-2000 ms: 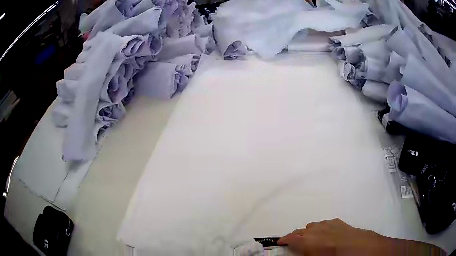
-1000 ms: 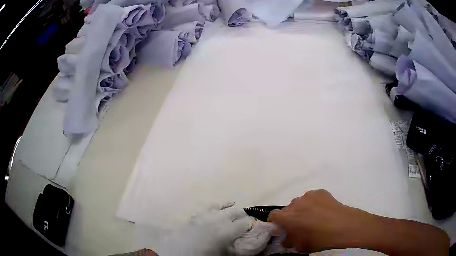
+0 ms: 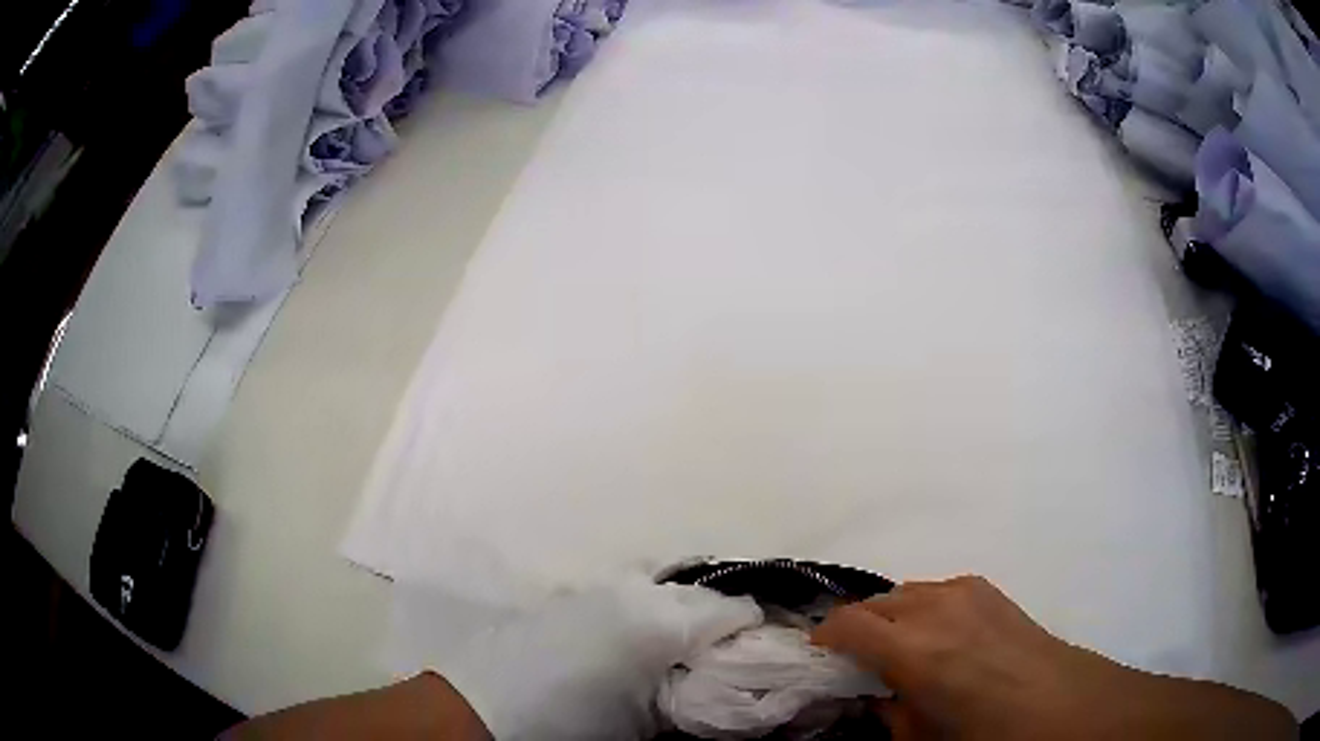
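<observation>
An open black pouch bag is at the bottom centre, its silvery zipper teeth curving along the far edge. Crumpled white stuffing paper bulges in its opening. My left hand, in a white glove, is at the left of the opening, fingers against the paper. My bare right hand grips the bag's right side, with fingertips at the paper. The bag's near part is cut off by the picture's edge. Flat white sheets lie beneath and beyond.
A closed black pouch lies at the left on the cream table. Lilac-white rolls are heaped far left, with more rolls far right. Black pouches and printed labels lie at the right edge.
The view has tipped down towards the near side. My gloved left hand has come fully into view at the paper. The bag's opening shows more, and my right hand is on its right side.
</observation>
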